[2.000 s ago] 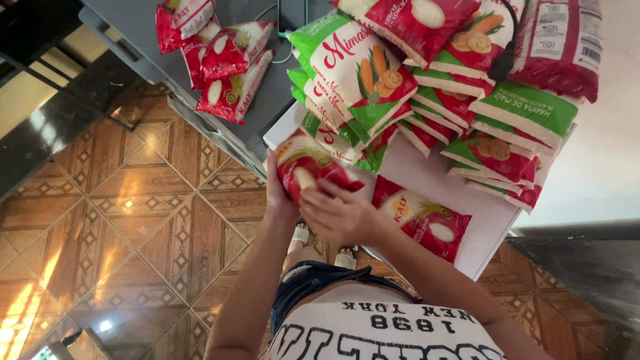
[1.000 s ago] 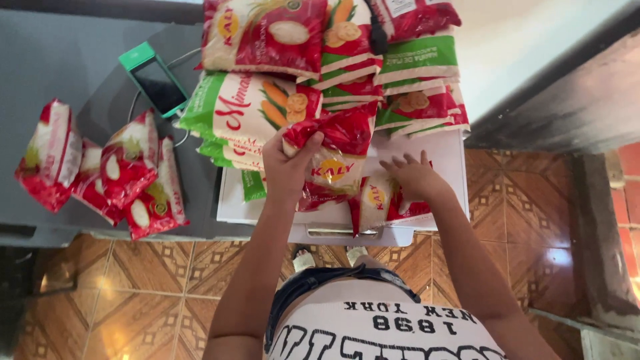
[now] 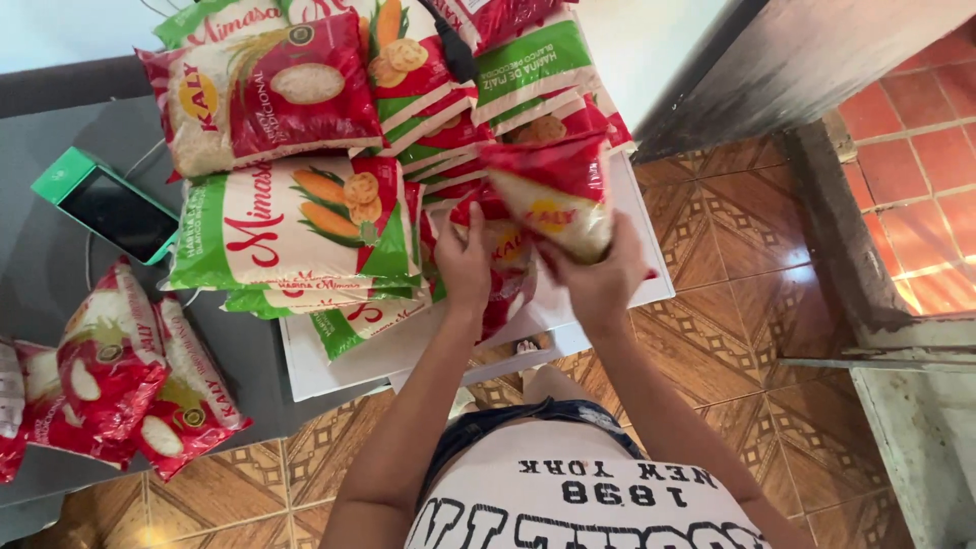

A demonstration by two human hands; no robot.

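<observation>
My right hand (image 3: 602,282) grips a red and white bag of Kaly rice (image 3: 560,198), tilted and raised over the white surface's right part. My left hand (image 3: 463,263) touches another Kaly rice bag (image 3: 503,267) that stands between my hands, its fingers at the bag's upper left edge. Left of that hand lies a stack of Mimasa corn flour bags (image 3: 305,225), green, white and red. One more Kaly rice bag (image 3: 267,91) rests flat on top of the flour bags behind. Further flour bags (image 3: 534,69) are stacked at the back right.
Several rice bags (image 3: 114,358) lie on the dark grey table (image 3: 46,290) at left, near a green device with a dark screen (image 3: 114,210) and a cable. The white surface's edge (image 3: 335,385) is close to my body. A black plug-like object (image 3: 455,49) lies on the flour bags.
My right hand, apart from any lifted bag one second ago, now holds a rice bag up. My left hand has moved to the side of a bag. The view has shifted.
</observation>
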